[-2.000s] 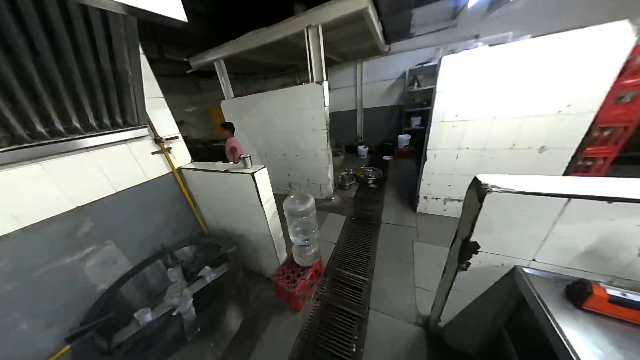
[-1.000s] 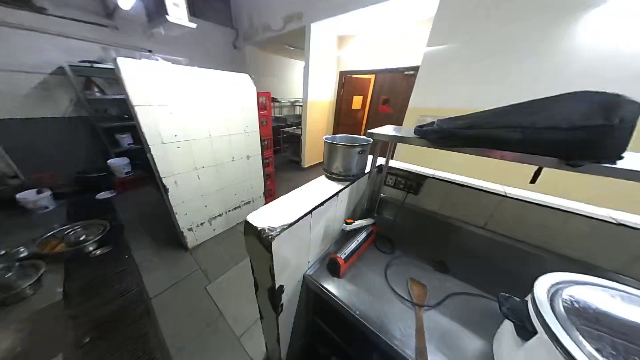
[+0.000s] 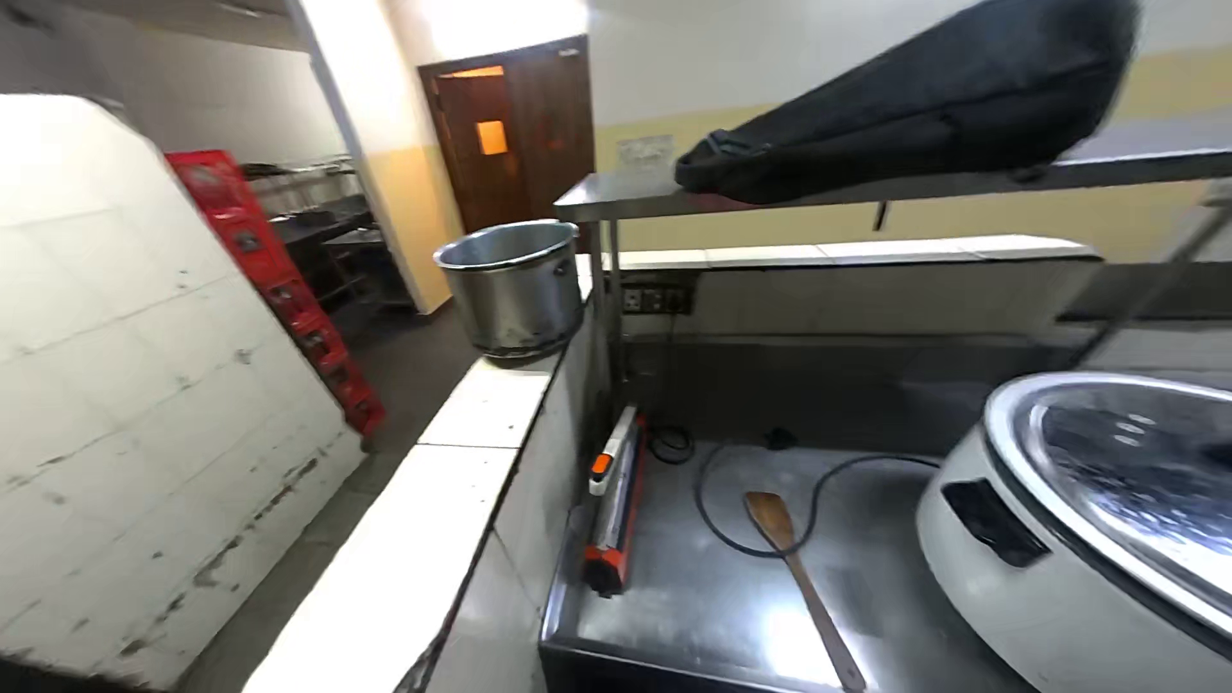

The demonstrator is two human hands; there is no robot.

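Observation:
Neither my left hand nor my right hand shows in the head view. A wooden spatula (image 3: 807,589) lies on the stainless steel counter (image 3: 703,616), its blade beside a looped dark power cord (image 3: 717,525). To its left rests an orange and grey device (image 3: 616,505), long and narrow, against the low tiled wall. A large white electric cooker with a glass lid (image 3: 991,558) stands at the right, cut off by the frame edge. On top of the tiled wall sits a metal pot (image 3: 515,289) without a lid.
A black bag (image 3: 914,106) lies on a steel shelf (image 3: 635,195) above the counter. Wall sockets (image 3: 656,298) are behind. Low tiled walls (image 3: 462,481) and a white tiled partition (image 3: 144,385) border a floor passage. Red crates (image 3: 279,289) are stacked beyond, with a wooden door (image 3: 520,135) farther back.
The view has swung far to the right and come nearer the counter with the spatula and cooker. The water bottle on a red crate, seen two seconds ago, is out of view.

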